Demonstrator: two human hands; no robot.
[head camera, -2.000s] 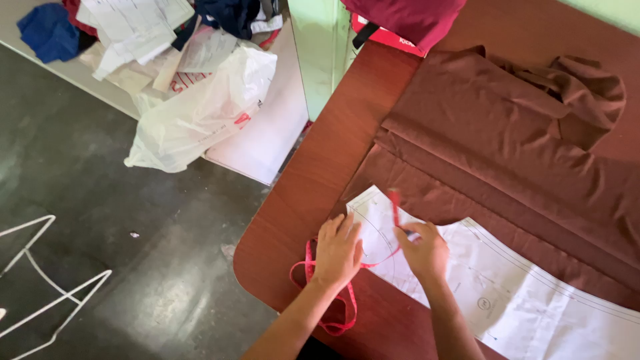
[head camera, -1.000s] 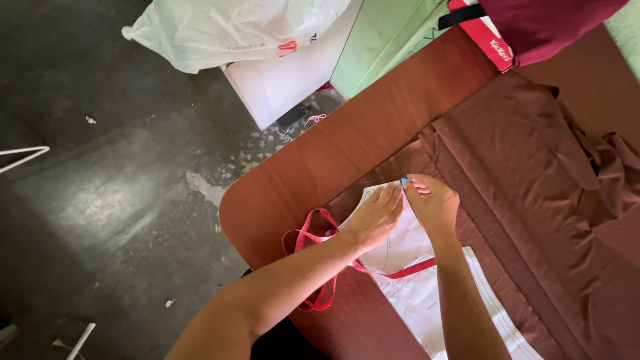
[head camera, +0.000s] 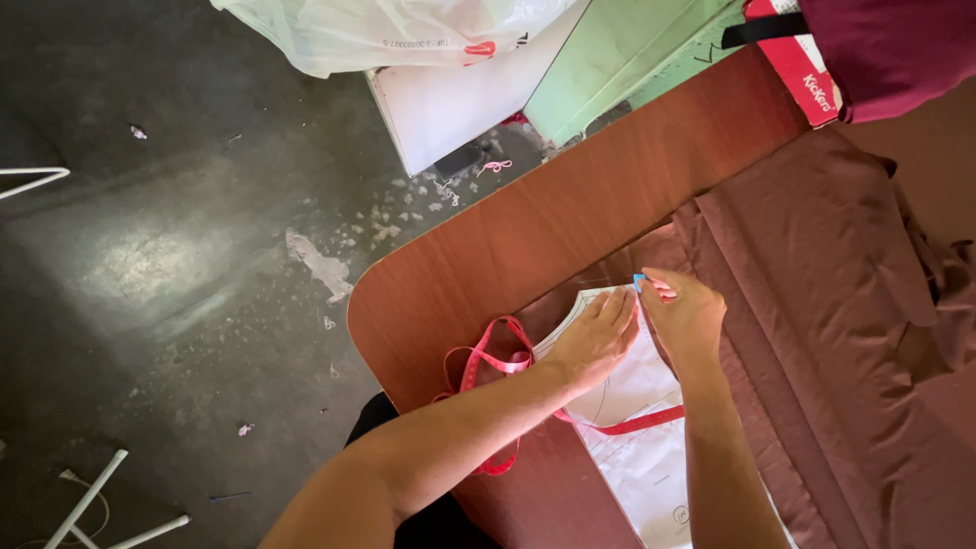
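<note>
A white paper sewing pattern (head camera: 640, 473) lies on brown fabric (head camera: 823, 290) near the table's corner. My left hand (head camera: 598, 339) presses flat on the upper part of the pattern, fingers close together, holding nothing. At the pattern's top edge, my right hand (head camera: 682, 313) pinches a small blue piece, probably tailor's chalk (head camera: 639, 282), against the paper's corner. A red tape measure (head camera: 644, 421) crosses the pattern under my arms, and its loops lie on the wood left of my left wrist.
The wooden table (head camera: 457, 267) has a rounded corner. Beyond it stand a white panel (head camera: 457, 107) and a plastic bag (head camera: 412, 30). A red shoe box (head camera: 808, 84) with maroon cloth (head camera: 900, 53) rests at the top right. White metal bars (head camera: 91, 503) are at the lower left.
The view has shifted. Two seconds ago my right hand was farther down the pattern beside an upright stretch of red tape; now it is at the top edge, and the tape lies across the paper.
</note>
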